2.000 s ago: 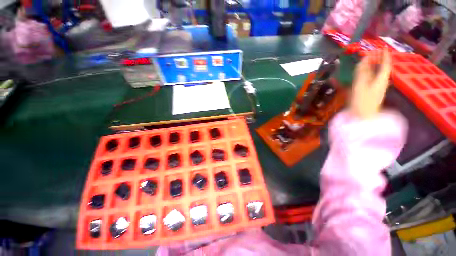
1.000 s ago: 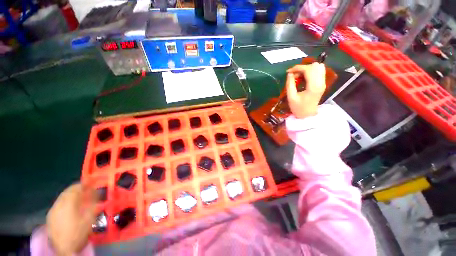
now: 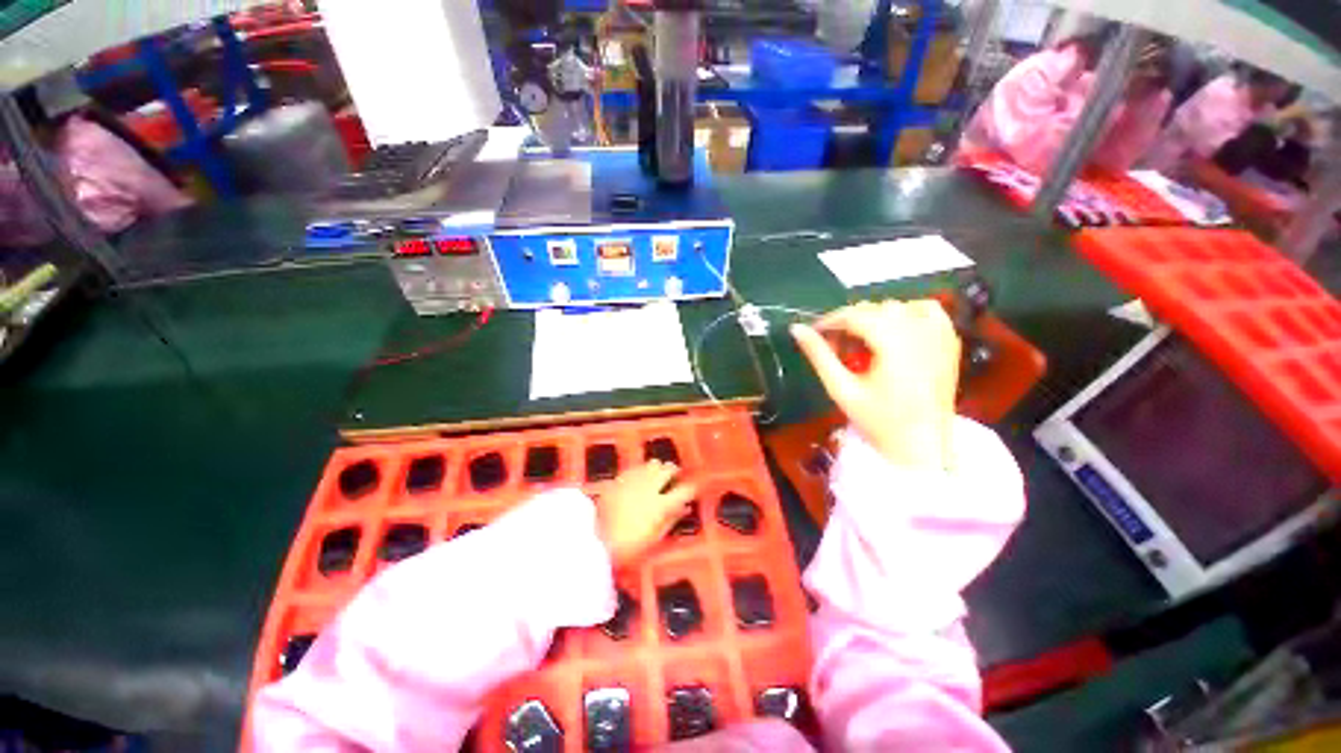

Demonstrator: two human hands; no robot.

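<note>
An orange-red blister tray [image 3: 716,571] lies in front of me with glossy black watch units [image 3: 680,608] in its pockets; the top right pocket is empty. My left hand [image 3: 644,511] is over the upper right part of the tray, fingers down at a unit; whether it grips one cannot be told. My right hand [image 3: 893,368] is at the toggle-clamp fixture [image 3: 1000,371], thumb and fingers curled around its upper part, with something red showing between them. The hand and sleeve hide much of the fixture.
Behind the tray are a white sheet [image 3: 609,350], a blue control box [image 3: 613,265], a power supply [image 3: 446,277] and a looping air tube [image 3: 700,353]. At right are a monitor [image 3: 1206,456] and a raised red tray [image 3: 1228,294]. People in pink sit beyond.
My left hand has come from the tray's lower left corner to its upper right part. My right hand, first raised at the right, has moved left to the fixture and stays there.
</note>
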